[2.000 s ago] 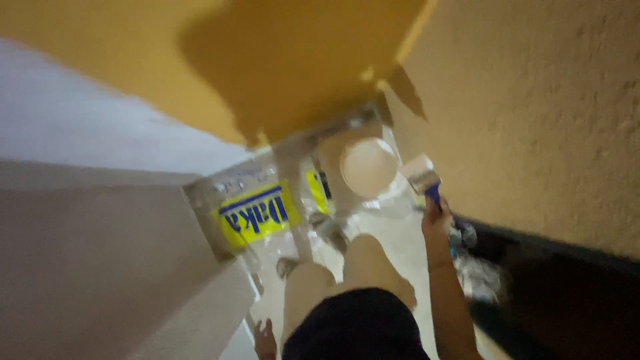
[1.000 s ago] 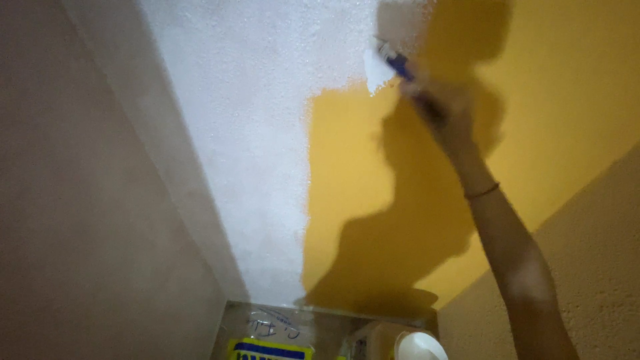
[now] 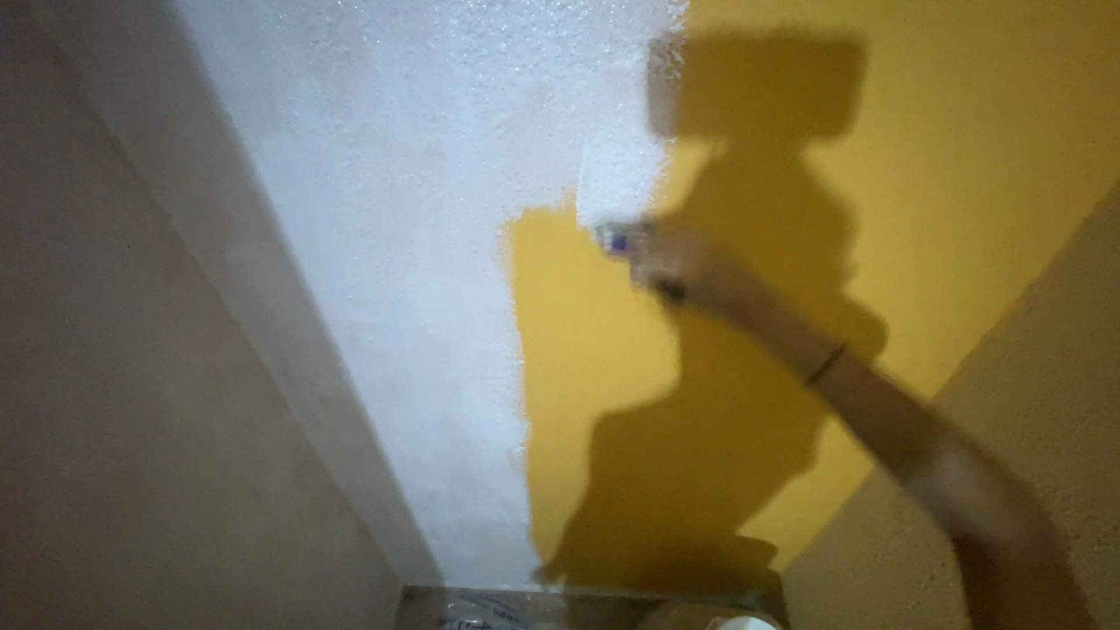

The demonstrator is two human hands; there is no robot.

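Note:
My right hand [image 3: 678,261] is shut on a paintbrush [image 3: 617,238] with a blue part on its handle, blurred by motion. The bristles lie against the wall at the lower end of a fresh white strip, where white paint [image 3: 411,262] borders yellow paint [image 3: 582,332]. A thin dark band circles my right wrist. My left hand is out of the frame. The round white top of a container [image 3: 744,623] shows at the bottom edge, mostly cut off.
A side wall [image 3: 131,367] in shade stands on the left, and a rough tan wall [image 3: 1006,420] on the right. Clear plastic sheeting [image 3: 486,611] lies on the floor at the wall's foot. A large shadow falls across the yellow area.
The view has risen from the floor to the wall since the earliest frame. Over the last second my right hand and brush have moved down the wall, and the white patch there now reaches lower.

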